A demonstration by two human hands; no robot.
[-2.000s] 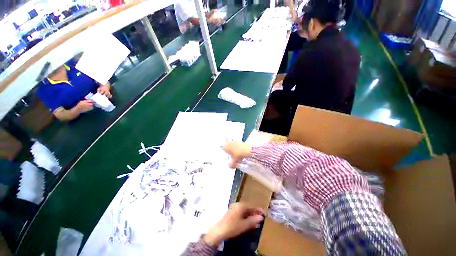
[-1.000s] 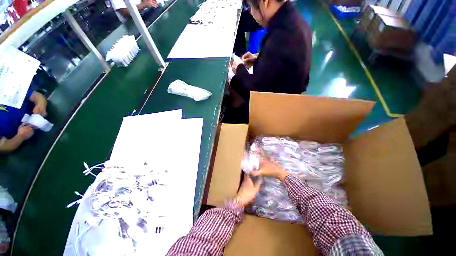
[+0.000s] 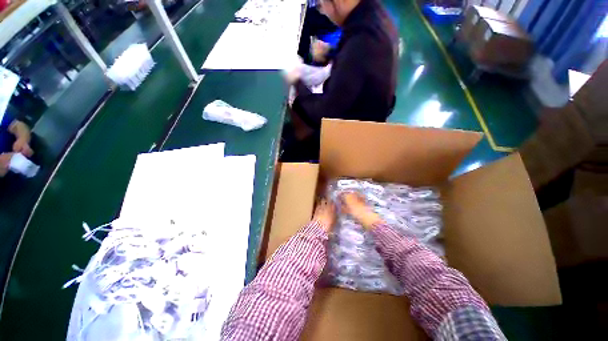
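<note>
The open shipping carton (image 3: 500, 240) stands beside the bench with its flaps spread. Bagged units (image 3: 417, 213) in shiny clear bags lie in tight rows inside it. My left hand (image 3: 325, 214) is in the carton at its left inner wall. My right hand (image 3: 357, 205) lies on the packs in the back left part, fingers pointing away from me. The fingertips of both hands are blurred, and I cannot tell whether either one grips a pack.
White work sheets (image 3: 233, 200) lie on the green bench, with a heap of small white pieces (image 3: 157, 273) at the near left. A white bagged pack (image 3: 233, 116) lies farther back. A person in dark clothing (image 3: 357, 66) sits beyond the carton. Stacked brown boxes (image 3: 497, 40) stand at right.
Both hands moved from over the sheet and carton edge into the carton. A white pack held near the left inner wall one second ago no longer shows between my hands. The view shifted right.
</note>
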